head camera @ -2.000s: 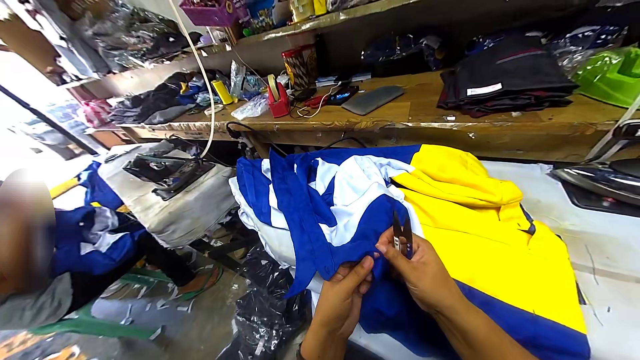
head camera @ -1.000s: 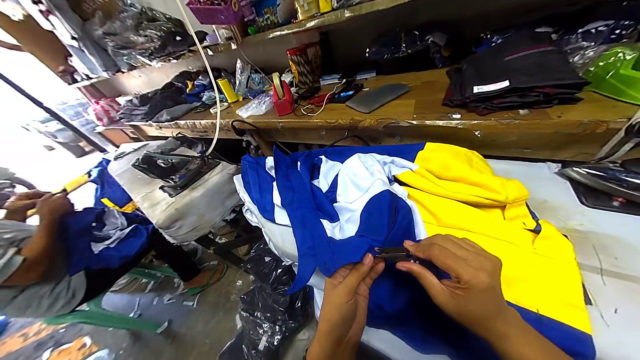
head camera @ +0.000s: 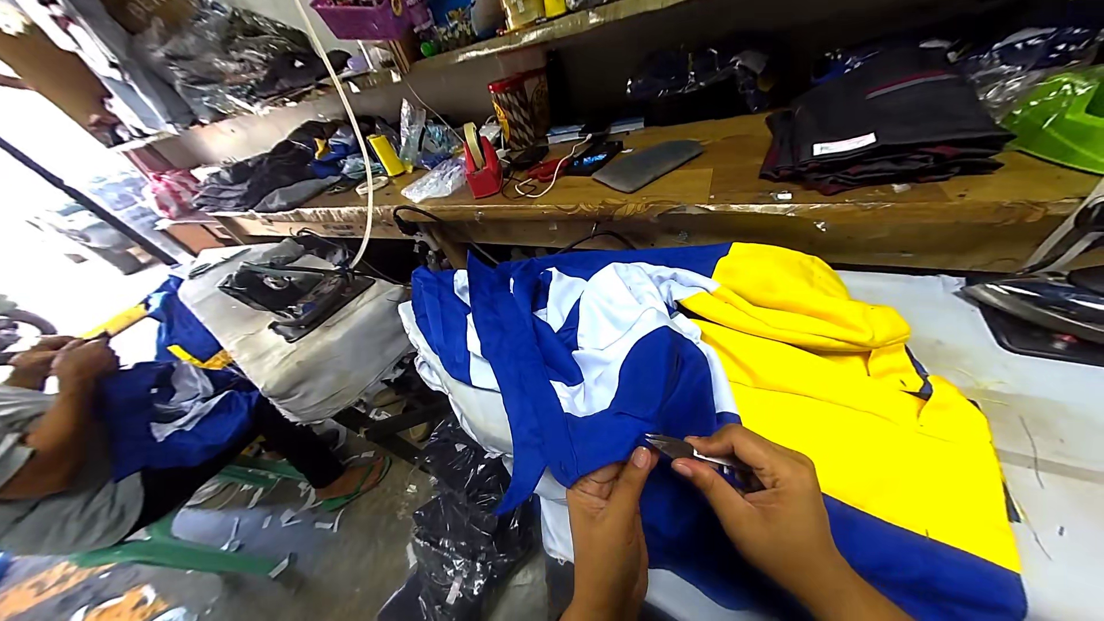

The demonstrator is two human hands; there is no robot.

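A blue, white and yellow garment (head camera: 828,414) lies spread over a white-covered table. My left hand (head camera: 611,517) pinches the edge of its blue cloth between thumb and fingers. Small metal thread snips (head camera: 677,448) are held in my right hand (head camera: 759,492), their blades pointing left, right beside my left thumb at the blue edge. A long blue strip of the cloth (head camera: 517,379) hangs down left of my hands. Whether the blades touch the cloth or a thread I cannot tell.
An iron (head camera: 1044,306) rests at the right; another iron (head camera: 302,293) sits on a padded board at the left. A wooden shelf (head camera: 690,207) behind bears a red tape dispenser (head camera: 481,164) and folded dark clothes (head camera: 880,121). A seated person (head camera: 69,431) holds blue cloth. Black plastic (head camera: 461,517) lies below.
The snips, upright two seconds ago, were turned sideways one second ago and now point left with their blades showing beside my left thumb. The seated person's hands have come into view.
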